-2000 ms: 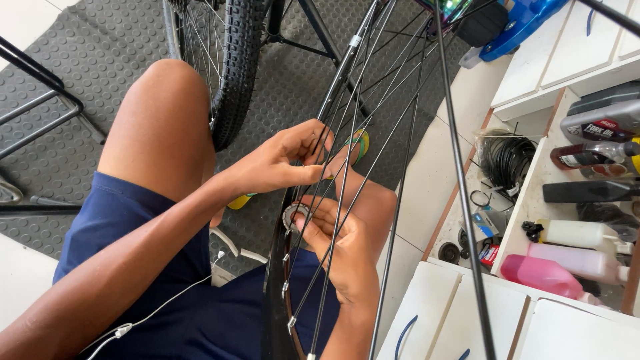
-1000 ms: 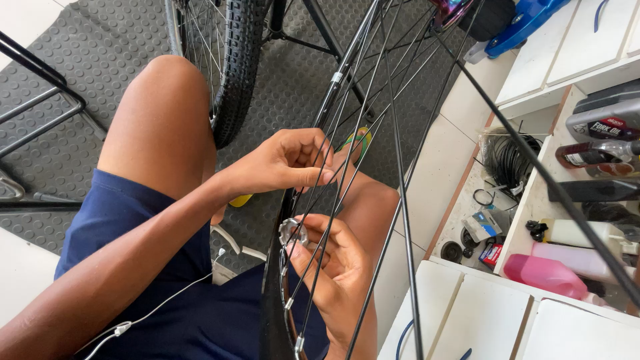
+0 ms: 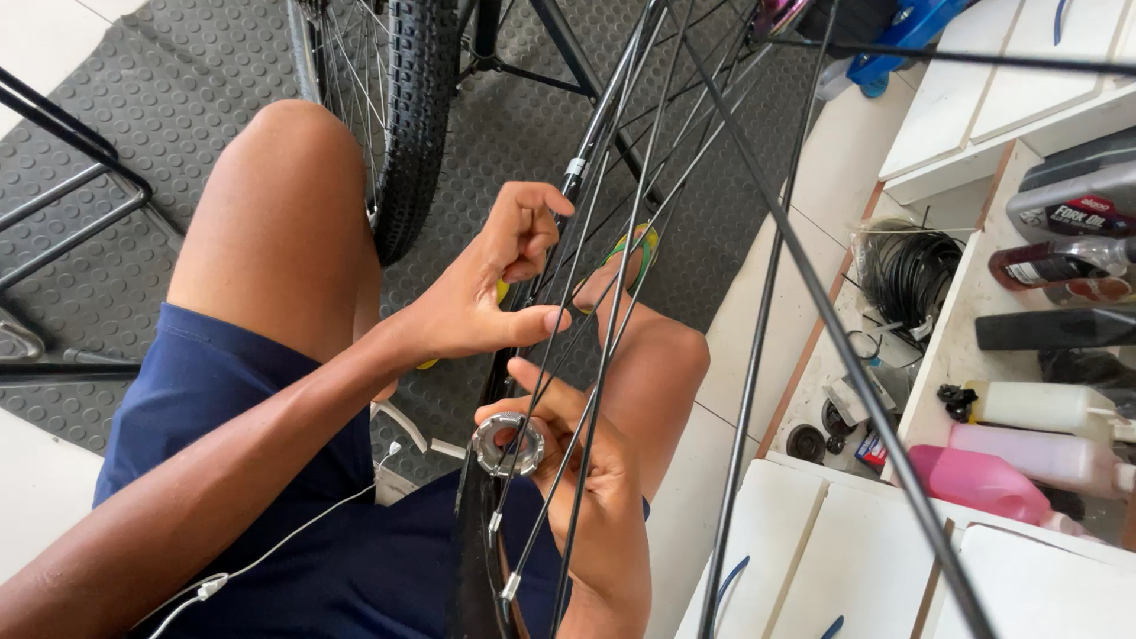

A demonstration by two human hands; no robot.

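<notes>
A bicycle wheel with black spokes stands in front of me, its black rim (image 3: 482, 515) running down past my lap. My right hand (image 3: 590, 470) holds a round metal spoke wrench (image 3: 508, 445) with a notched edge, around a spoke above a silver spoke nipple (image 3: 495, 522). Above it, my left hand (image 3: 501, 275) has its thumb and fingers apart, with the thumb tip at a spoke and the fingertips near the rim. Nothing shows in its grasp. Part of the right palm is behind spokes.
Another wheel with a knobby tire (image 3: 417, 133) stands beyond my knee on the rubber mat (image 3: 240, 53). Metal stand tubes (image 3: 67, 200) are at the left. An open drawer (image 3: 945, 390) at the right holds bottles and coiled black cable (image 3: 910, 271). A white earphone cord (image 3: 293, 540) crosses my shorts.
The wheel has turned, with its spokes in different positions. My left thumb and fingers have spread apart. The spoke wrench remains in my right hand.
</notes>
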